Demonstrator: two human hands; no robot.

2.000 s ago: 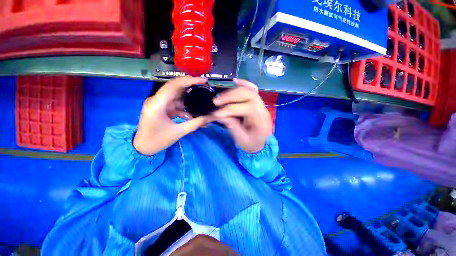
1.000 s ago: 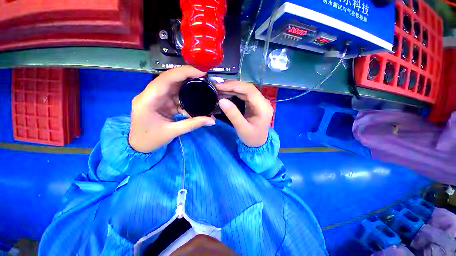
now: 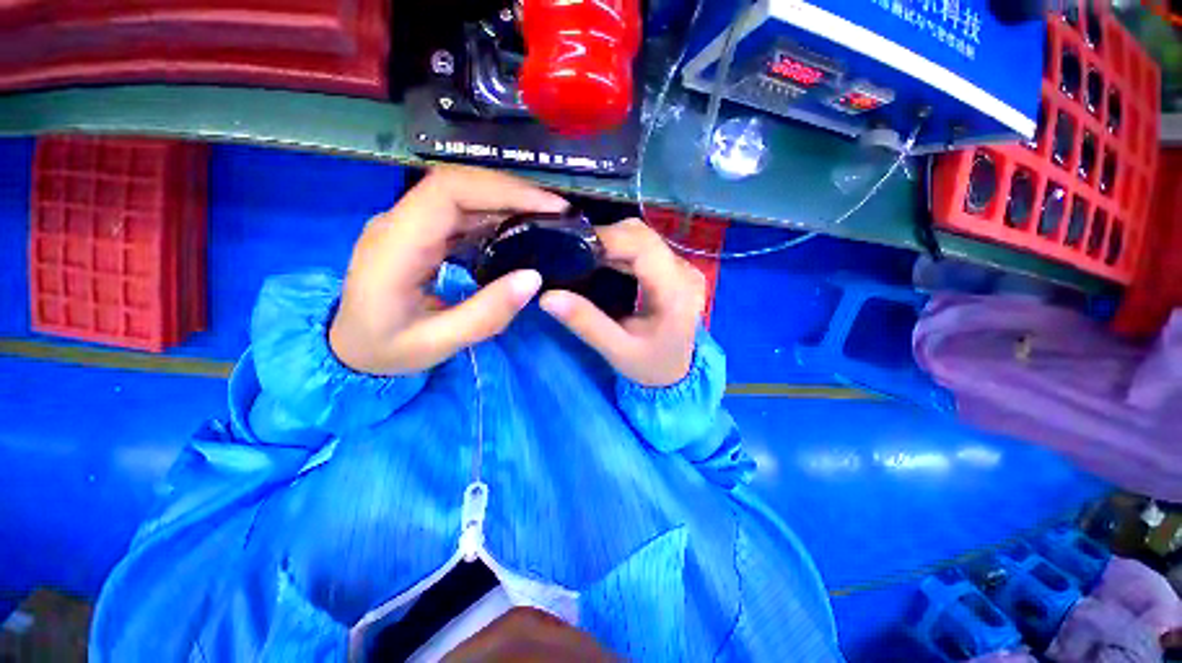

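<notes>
A round glossy black watch case [image 3: 542, 251] is held above my lap, just below the bench edge, its face tilted. My left hand [image 3: 421, 279] grips it from the left, thumb at its lower rim and fingers behind it. My right hand [image 3: 644, 304] is at its right side, thumb near the lower rim. A second dark object [image 3: 618, 293] shows inside my right hand, partly hidden; I cannot tell its shape. The black test fixture [image 3: 519, 150] with white lettering lies straight ahead, under the red clamp handle [image 3: 578, 65].
The blue and white leak tester [image 3: 894, 62] stands at the upper right, with a thin clear tube [image 3: 814, 236] looping below. A red tray [image 3: 1036, 207] of black units is farther right, red trays [image 3: 195, 45] upper left. A person's purple sleeve [image 3: 1024, 376] is at right.
The watch case has tilted from facing me to a flatter angle, and my thumbs have come closer together at its lower rim. The bench and fixture have shifted slightly up and right in view.
</notes>
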